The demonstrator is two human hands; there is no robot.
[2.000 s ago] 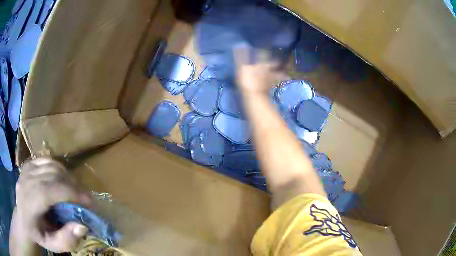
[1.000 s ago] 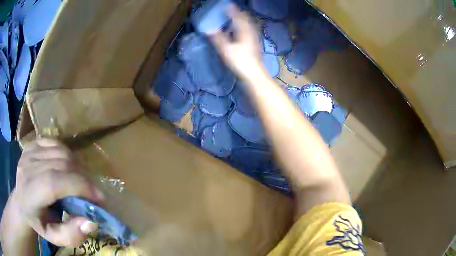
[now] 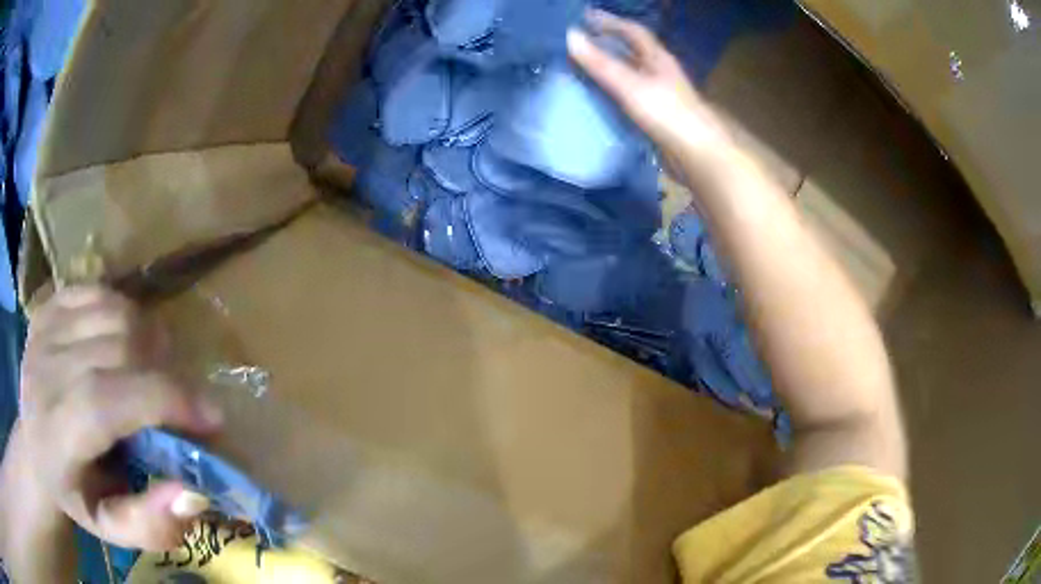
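Many grey-blue oval end caps (image 3: 414, 106) lie loosely heaped in a large open cardboard carton (image 3: 457, 376). My right hand (image 3: 639, 74) is over the heap at the top centre, thumb and fingers partly spread. A bright, blurred end cap (image 3: 571, 131) is just below its thumb; blur hides whether the hand holds it or another cap. My left hand (image 3: 97, 399) is closed over the carton's near left rim. A bluish thing (image 3: 223, 485) shows between its fingers and thumb; I cannot tell if it is held.
The carton's left wall (image 3: 188, 80) rises beside the heap, and its right flap (image 3: 970, 103) curves across the upper right. More grey-blue caps (image 3: 51, 34) show outside the carton at the far left edge. Bare carton bottom (image 3: 850, 245) shows right of my forearm.
My right hand has moved right from over the heap's upper left, where it held a cap. The heap and carton sit differently as the view shifted. My left hand stays at the carton rim.
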